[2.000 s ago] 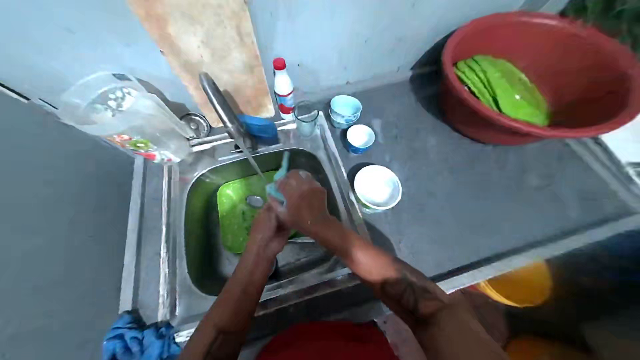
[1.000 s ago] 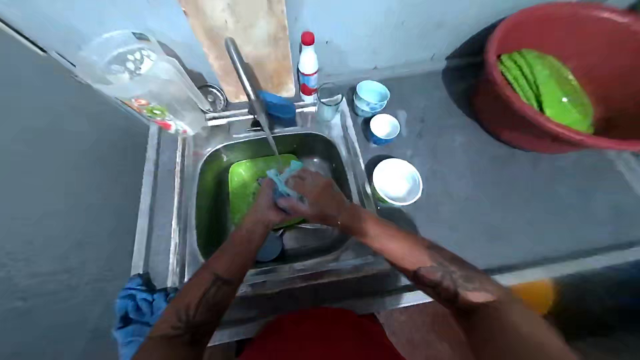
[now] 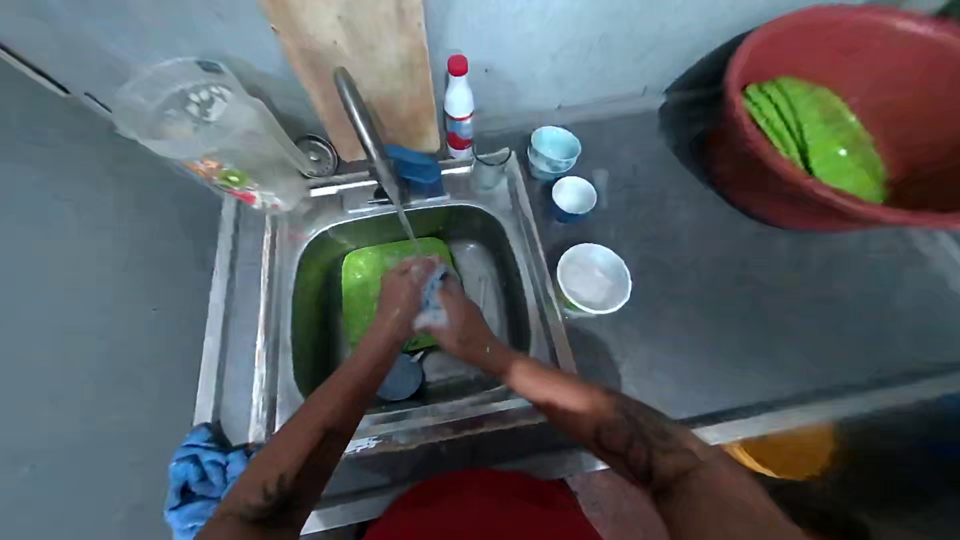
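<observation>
Over the stainless steel sink (image 3: pixel 480 285), my left hand (image 3: pixel 401 292) and my right hand (image 3: pixel 459 319) are together on a wet light-blue cloth or sponge (image 3: pixel 432 300). Water from the curved metal faucet (image 3: pixel 364 124) falls onto or just behind my hands. Beneath them a green square plate (image 3: pixel 361 281) lies in the basin. A round grey-blue item (image 3: pixel 401 379) rests near the basin's front, partly hidden by my left forearm. My fingers cover much of the cloth.
Right of the sink stand a white bowl (image 3: pixel 594 278), a small cup (image 3: pixel 574 196) and stacked light-blue bowls (image 3: pixel 554 150). A red tub (image 3: pixel 780 187) holds green plates (image 3: pixel 825 139). Behind are a bottle (image 3: pixel 459 109), a glass (image 3: pixel 490 171) and a clear plastic container (image 3: pixel 217 142).
Both hands stay together over the sink on the light-blue cloth or sponge, which shows bunched between them now. The view has shifted.
</observation>
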